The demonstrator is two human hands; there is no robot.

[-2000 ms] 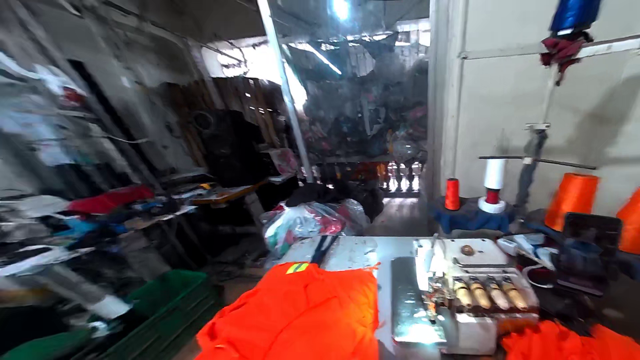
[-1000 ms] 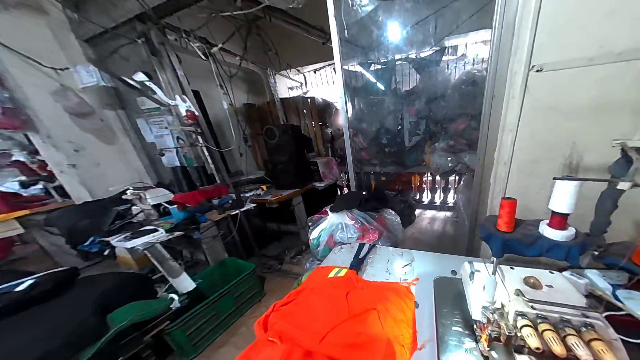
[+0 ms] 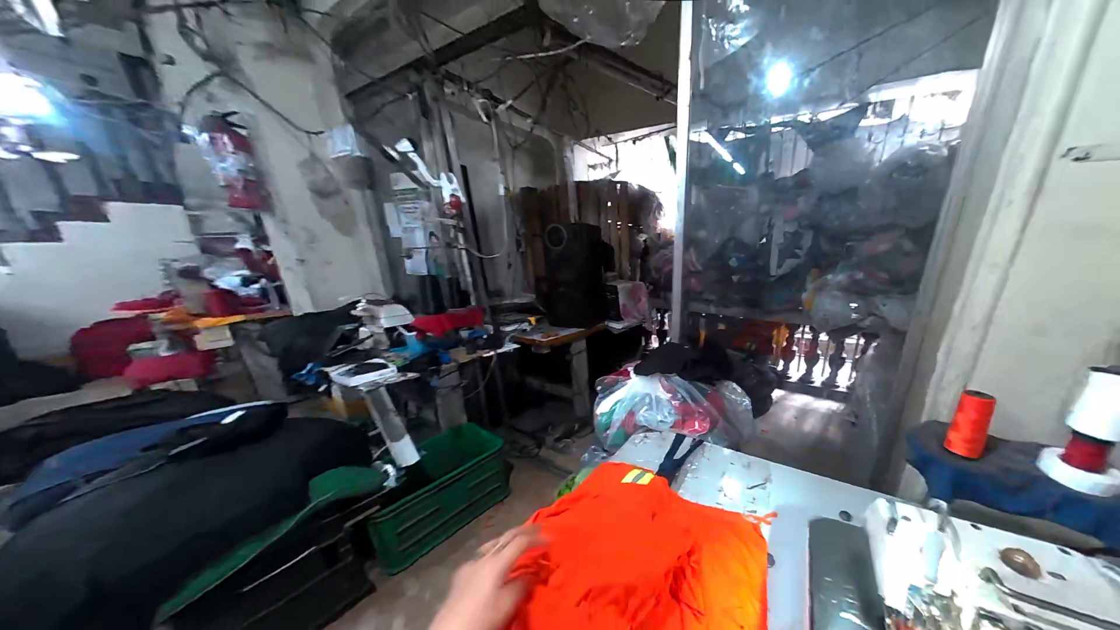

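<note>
My left hand [image 3: 494,573] reaches in from the bottom, slightly blurred, at the left edge of an orange garment [image 3: 621,551]; whether its fingers grip the cloth I cannot tell. The garment, with a yellow and grey striped patch near its top, lies over the left part of the white sewing table [image 3: 792,486]. To its right stands an overlock sewing machine [image 3: 980,569], cut off by the frame. My right hand is out of view.
A green plastic crate [image 3: 442,499] stands on the floor at left, beside a pile of dark cloth [image 3: 210,516]. Behind the table sits a clear plastic bag of fabric [image 3: 669,407]. An orange thread spool [image 3: 969,424] and a white one [image 3: 1094,407] are at right.
My left hand has come into view at the garment's left edge. The view has swung left, showing more of the workshop and less of the sewing machine.
</note>
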